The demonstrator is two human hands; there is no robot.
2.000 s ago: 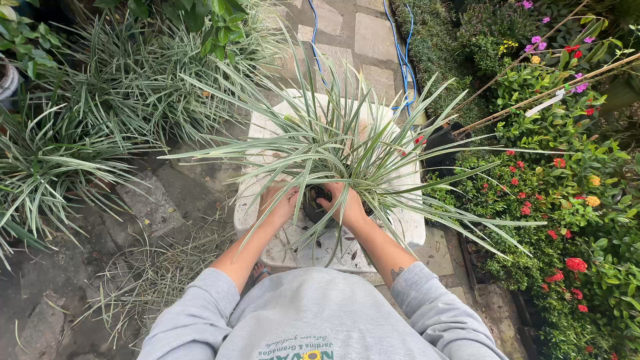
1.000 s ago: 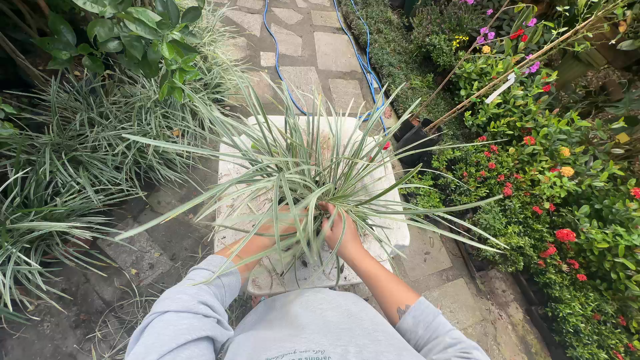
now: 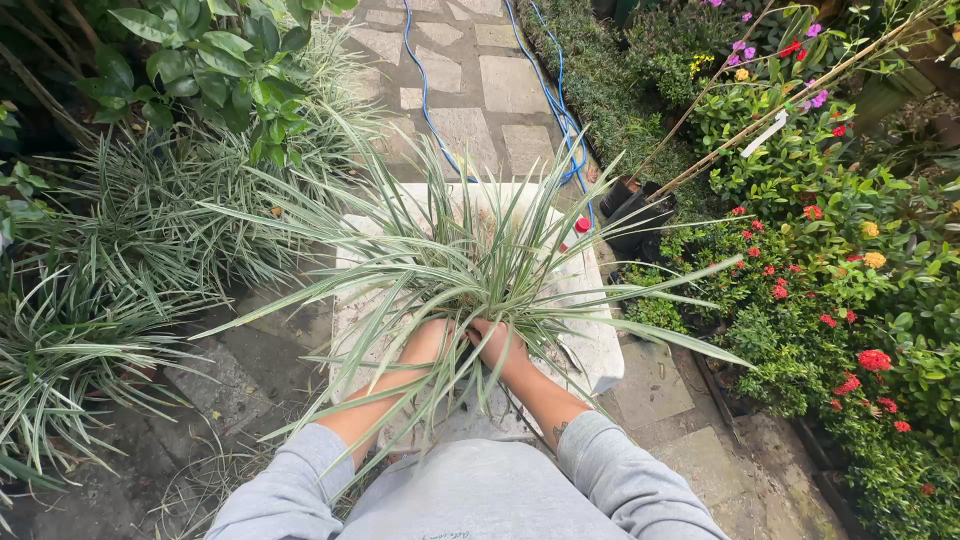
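Observation:
A large clump of variegated grass-like plant (image 3: 480, 277) spreads its striped leaves over a white table (image 3: 604, 360). At the base of the clump, among the leaves, are both hands, close together. My left hand (image 3: 436, 336) is partly covered by leaves, and its fingers are hidden. My right hand (image 3: 495, 341) is at the near side of the base with its fingers curled in at the stems; leaves hide what the fingertips touch. Soil and dry bits lie on the tabletop. A bottle with a red cap (image 3: 582, 225) is at the table's right side, partly behind leaves.
More variegated plants (image 3: 165, 217) crowd the left side, under a leafy shrub (image 3: 217, 60). Blue hoses (image 3: 555, 97) run along the stone path beyond the table. Black plant pots (image 3: 637, 217) with tall canes stand at the right, near red-flowered shrubs (image 3: 874, 360). Dry leaf litter (image 3: 217, 480) lies on the ground at lower left.
Two seconds ago a dark pot or root ball showed between the hands; now leaves and hands cover that spot. The hands have come closer together. The view has shifted somewhat.

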